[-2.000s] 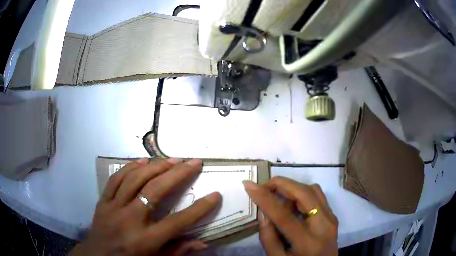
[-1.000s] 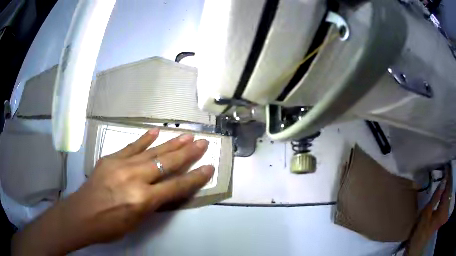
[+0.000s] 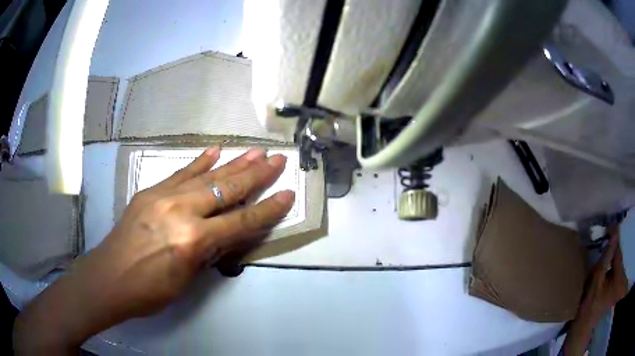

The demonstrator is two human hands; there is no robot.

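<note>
My left hand lies flat with fingers spread on the white sewing template, pressing it on a beige flap piece. The piece's right end lies at the presser foot under the machine head. My right hand is at the far right edge, partly cut off, beside the machine's base; its fingertips are by a small metal part, and whether it grips anything is unclear. Sewn beige flaps lie in a row behind the template.
The cream machine head fills the upper middle, with a brassy tension dial below. Brown pieces are stacked right, beige pieces left. Black snips lie under the arm. A long white lamp-like part hangs upper left.
The template and fabric have moved from the table's front up to the presser foot under my left hand. My right hand has left the template for the far right edge.
</note>
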